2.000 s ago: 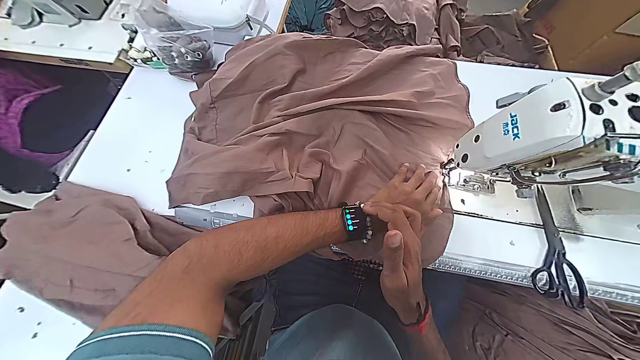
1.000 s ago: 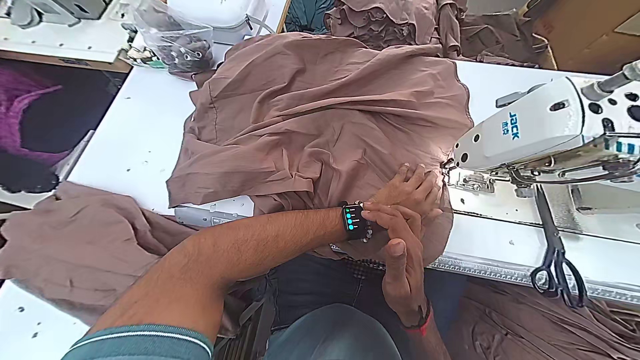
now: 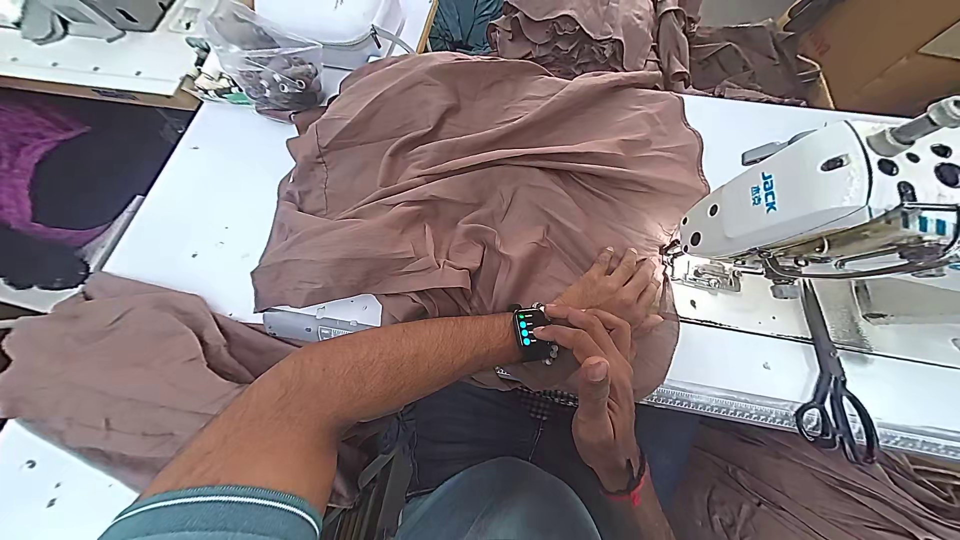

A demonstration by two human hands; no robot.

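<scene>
My left hand (image 3: 619, 289) lies flat on a brown fabric piece (image 3: 487, 180), its fingertips close to the presser foot of a white Jack sewing machine (image 3: 787, 195). A smartwatch (image 3: 531, 334) with a lit screen and a beaded bracelet are on the left wrist. My right hand (image 3: 604, 375) touches the watch with its fingertips, palm partly turned up, thumb apart; a red and dark cord is round its wrist. Neither hand grips anything visible. The fabric spreads across the white table, its right edge running to the needle area.
Black-handled scissors (image 3: 829, 405) lie right of my hands, over a measuring tape (image 3: 720, 405) along the table's front edge. A plastic bag of small parts (image 3: 281, 82) stands at the back left. More brown fabric (image 3: 135, 375) lies left; a cardboard box (image 3: 877, 60) stands back right.
The fingers of my right hand have shifted slightly at the watch, and its screen display looks different. My left hand and the fabric have stayed in place.
</scene>
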